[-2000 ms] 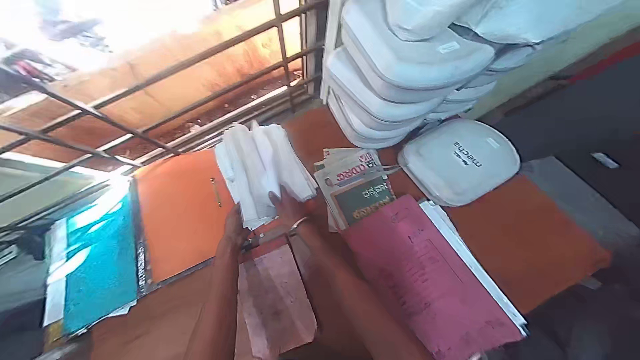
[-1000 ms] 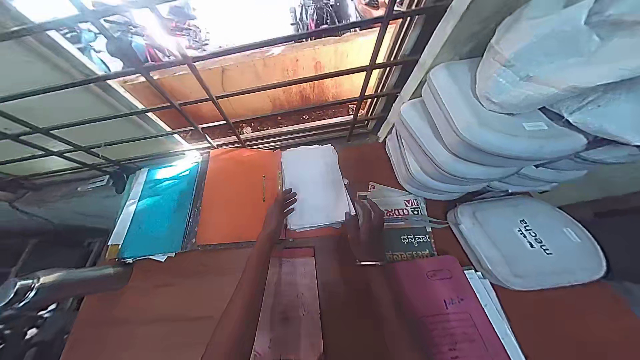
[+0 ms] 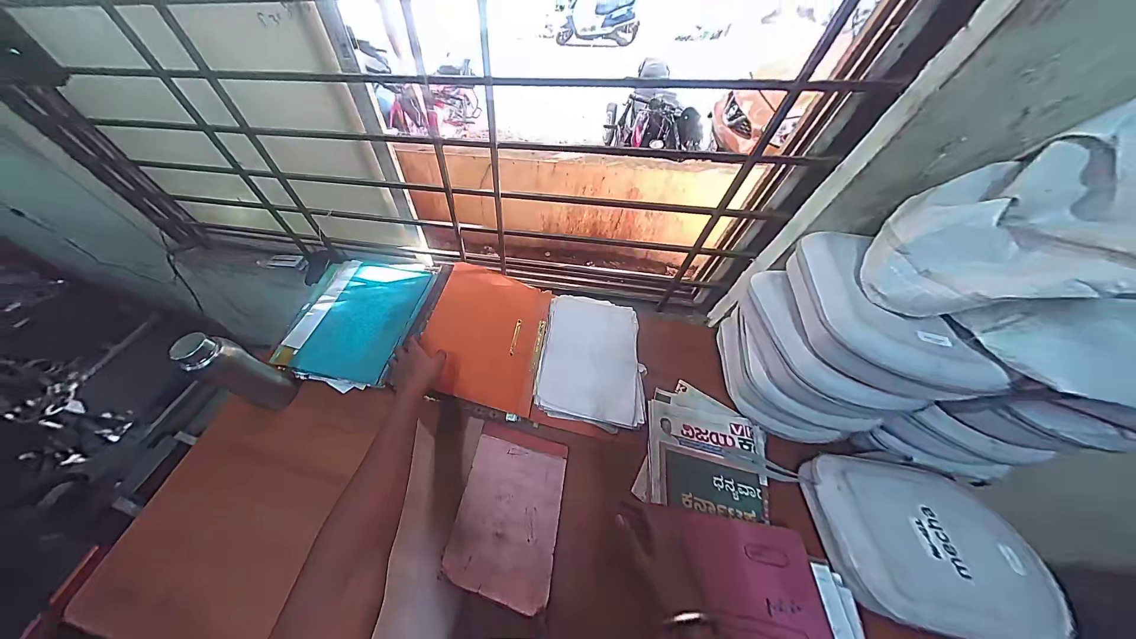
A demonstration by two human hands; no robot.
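Note:
My left hand (image 3: 415, 366) lies at the left edge of an open orange folder (image 3: 484, 333), beside a teal folder (image 3: 368, 319). Its grip on the folder's edge cannot be made out. On the folder's right side rests a stack of white papers (image 3: 587, 359). My right hand (image 3: 652, 555), dark and partly blurred, is at the left edge of a magenta folder (image 3: 754, 568); whether it grips the folder is unclear. Between my forearms lies a worn pink booklet (image 3: 510, 515). Folded newspapers (image 3: 710, 461) lie just above the magenta folder.
A metal bottle (image 3: 235, 368) is at the table's left edge. Stacked white padded cases (image 3: 852, 346) stand at the right, with another white case (image 3: 941, 541) in front of them. Barred window grilles (image 3: 577, 195) run behind the table (image 3: 222, 497).
Both hands have left the white papers. My left hand has moved left to the orange folder's edge, and my right hand has come down to the magenta folder. The view has shifted.

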